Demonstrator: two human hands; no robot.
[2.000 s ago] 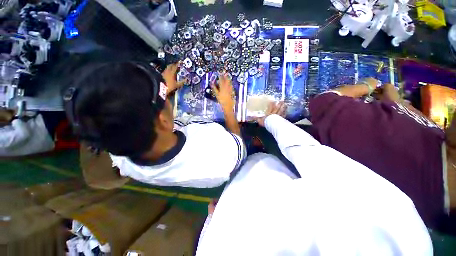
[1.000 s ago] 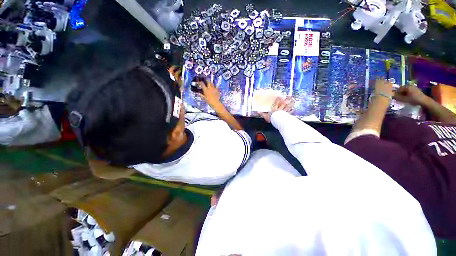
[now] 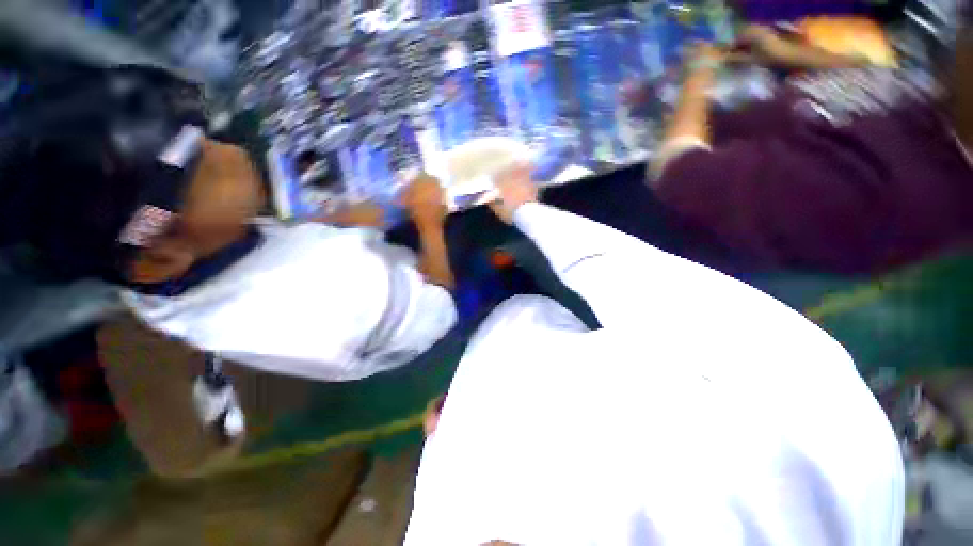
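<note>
The view is blurred. My right hand (image 3: 516, 190), at the end of a white sleeve, lies at the near edge of the bench's shiny blue printed mat (image 3: 600, 91). It looks empty, with its fingers against a pale round patch (image 3: 482, 160), object or glare unclear. A small bit of skin at the left edge of my white clothing may be my left hand (image 3: 432, 414); its fingers are hidden. A heap of small grey metal-looking parts (image 3: 352, 69) covers the mat's left side.
A person in a white shirt (image 3: 309, 304) sits close on the left, hands at the mat. A person in maroon (image 3: 811, 181) works on the right. A brown stool or carton (image 3: 155, 395) stands lower left on the green floor (image 3: 320, 421), with cardboard (image 3: 256, 501) below.
The view has shifted, so the bench and metal heap sit further left and higher in the picture. The left person's head is turned more sideways. My right hand stays by the pale patch.
</note>
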